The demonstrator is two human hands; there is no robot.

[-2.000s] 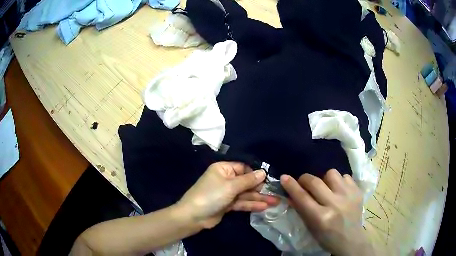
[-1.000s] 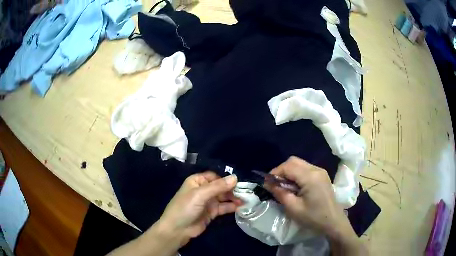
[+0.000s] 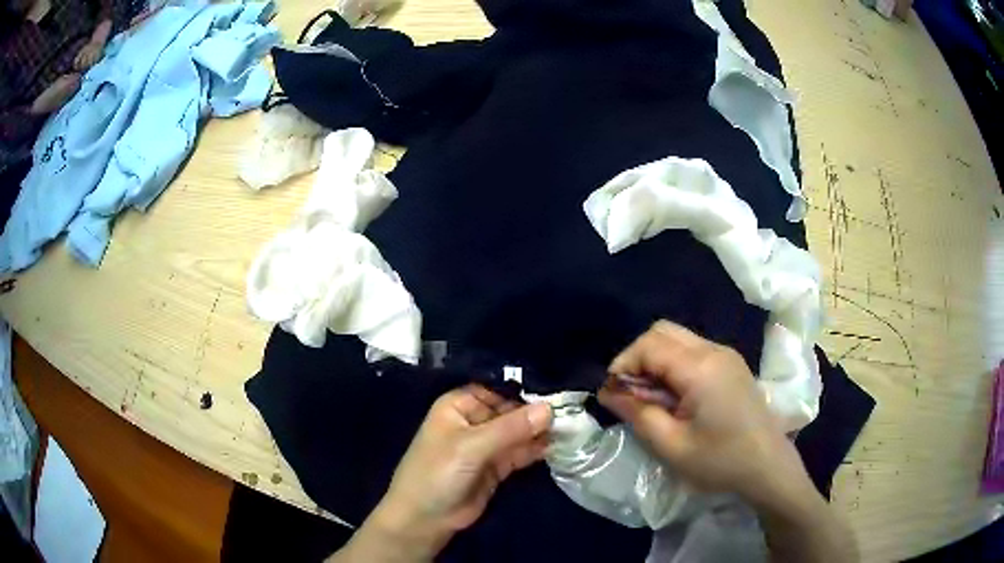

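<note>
A black garment [image 3: 550, 198] lies spread in front of me. A puffy white ruffle [image 3: 760, 258] curves over its right side and runs down to my hands; another crumpled white piece [image 3: 330, 280] lies on its left. My left hand [image 3: 473, 451] pinches the black edge and the ruffle's end between thumb and fingers, beside a tiny white label [image 3: 513, 375]. My right hand [image 3: 694, 407] is closed around dark snips [image 3: 641, 387], mostly hidden in the fingers, close to the ruffle at the black edge. The blade tips cannot be made out.
Light blue garments [image 3: 149, 110] lie crumpled at the upper left. A black cup-shaped piece [image 3: 330, 83] lies at the top left of the black garment. A person's arm [image 3: 72, 72] shows at the far upper left. A pink packet [image 3: 994, 429] is at the right edge of the wooden table [image 3: 903, 242].
Over the last two seconds my right hand has come to hold the snips. Since one second ago the view has shifted slightly, and my right hand is a little farther right of my left.
</note>
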